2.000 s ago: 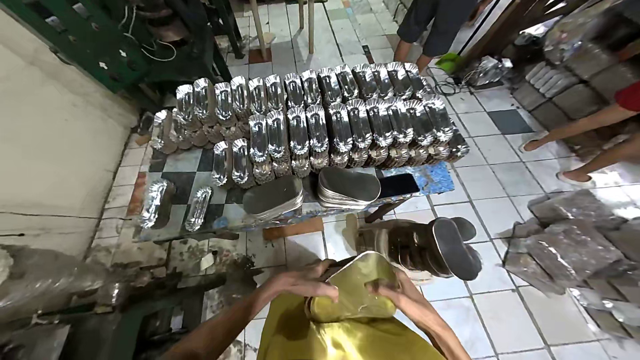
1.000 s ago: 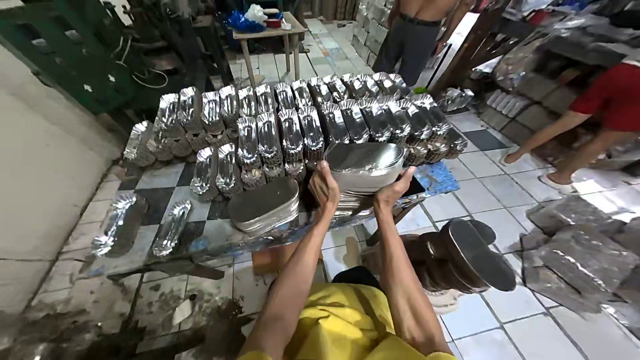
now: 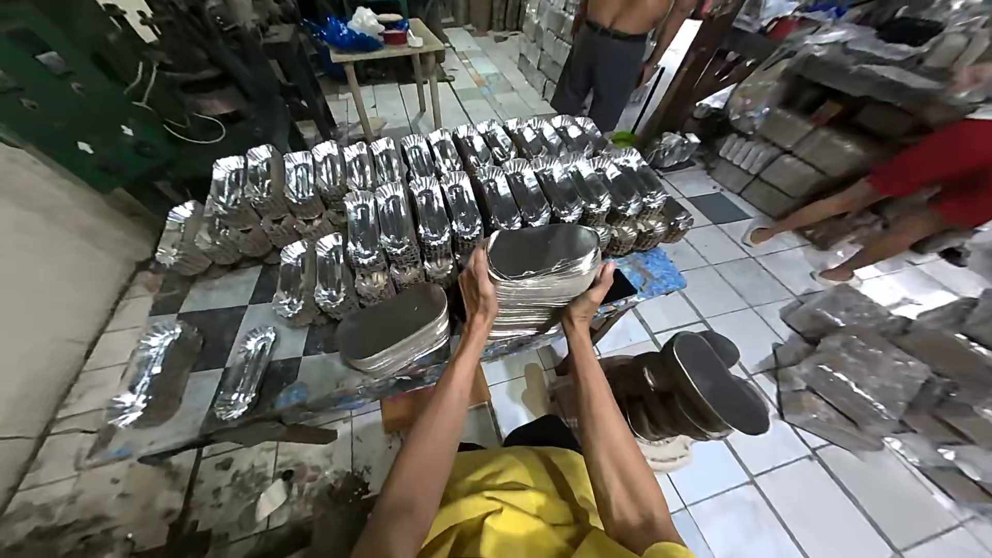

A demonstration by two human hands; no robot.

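Observation:
Between my left hand point(image 3: 479, 288) and my right hand point(image 3: 589, 298) is a thick stack of oval foil sheets point(image 3: 542, 271), gripped at both sides at the table's near edge. To its left lies a lower stack of the same oval sheets point(image 3: 394, 329). Behind stand rows of nested fluted foil trays point(image 3: 465, 205). Two groups of such trays, one long point(image 3: 155, 376) and one narrow point(image 3: 246, 372), lie at the table's left end. A dark flat object point(image 3: 620, 287) shows partly behind my right hand.
The tiled table point(image 3: 225, 318) has a worn blue edge. More oval sheets point(image 3: 705, 384) rest on a low support at right, beside wrapped bundles point(image 3: 860, 372) on the floor. One person point(image 3: 612, 54) stands beyond the table, another point(image 3: 930, 178) at right. A small wooden table point(image 3: 387, 53) stands behind.
Two seconds ago my hands were low at my lap on a foil piece; now they hold the stack at the table. Since one second ago the stack appears more upright, its layered side showing more.

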